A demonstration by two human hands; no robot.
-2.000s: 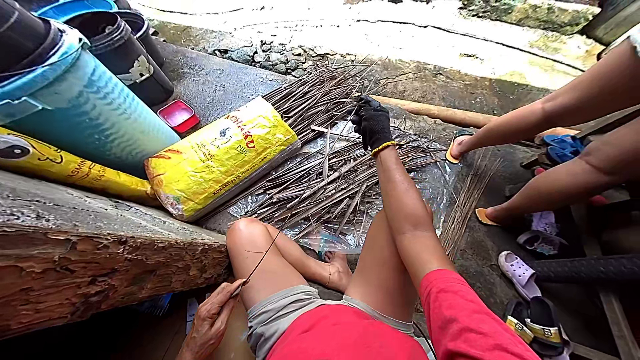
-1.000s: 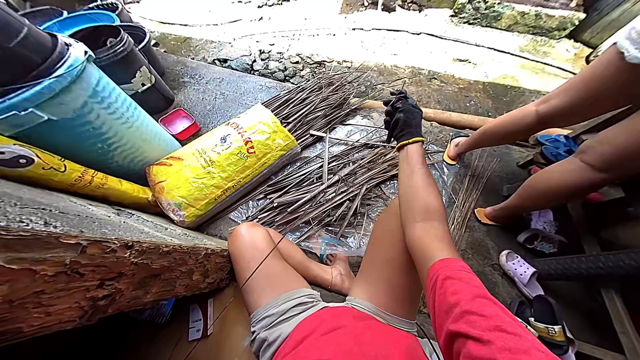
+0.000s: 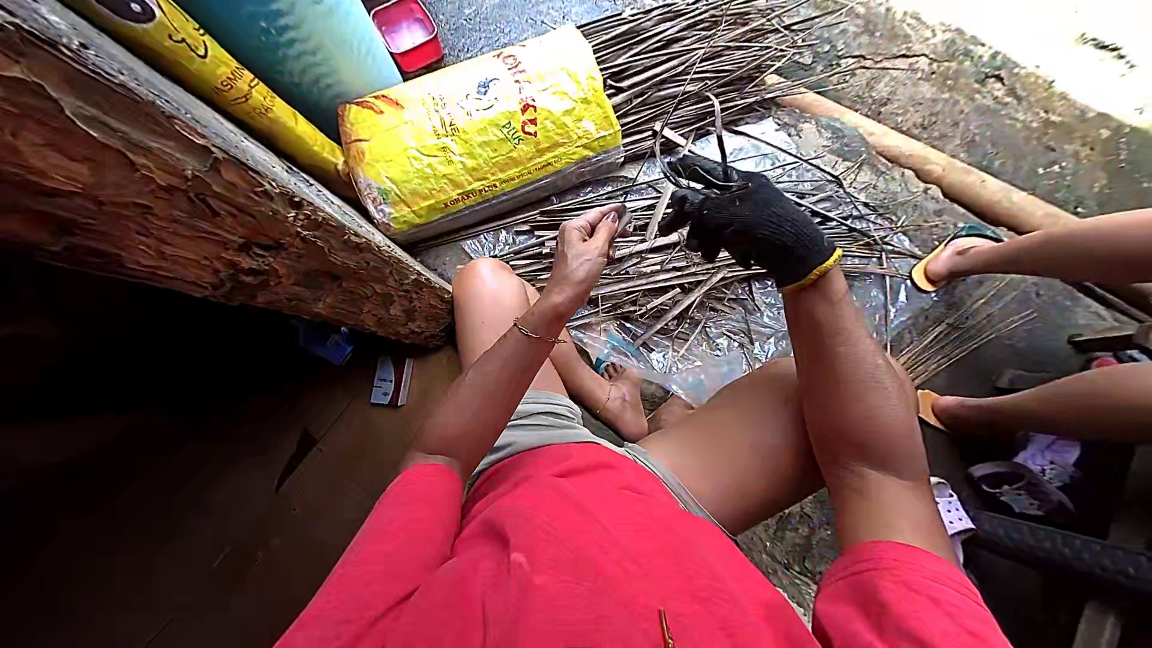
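Note:
My left hand (image 3: 585,252), bare with a thin bracelet at the wrist, is raised before the heap, thumb and fingertips pinched on the end of a thin dark strip. To its right my right hand (image 3: 751,220), in a black knit glove with a yellow cuff, is closed around a curved dark metal tool (image 3: 718,135), whose exact kind I cannot tell. Below and beyond both hands, a heap of dry brown sticks (image 3: 693,297) lies on a clear plastic sheet (image 3: 765,315). More long sticks (image 3: 711,54) are bundled beyond the yellow sack.
A yellow printed sack (image 3: 486,126) lies left of the heap, near a red tray (image 3: 408,34) and a teal bucket (image 3: 297,54). A rough wooden edge (image 3: 225,216) runs at left. A pole (image 3: 936,166) lies behind; another person's feet in sandals (image 3: 945,261) are at right.
My left hand, out of view one second ago, is now up beside my gloved right hand. The view has tilted down and closer.

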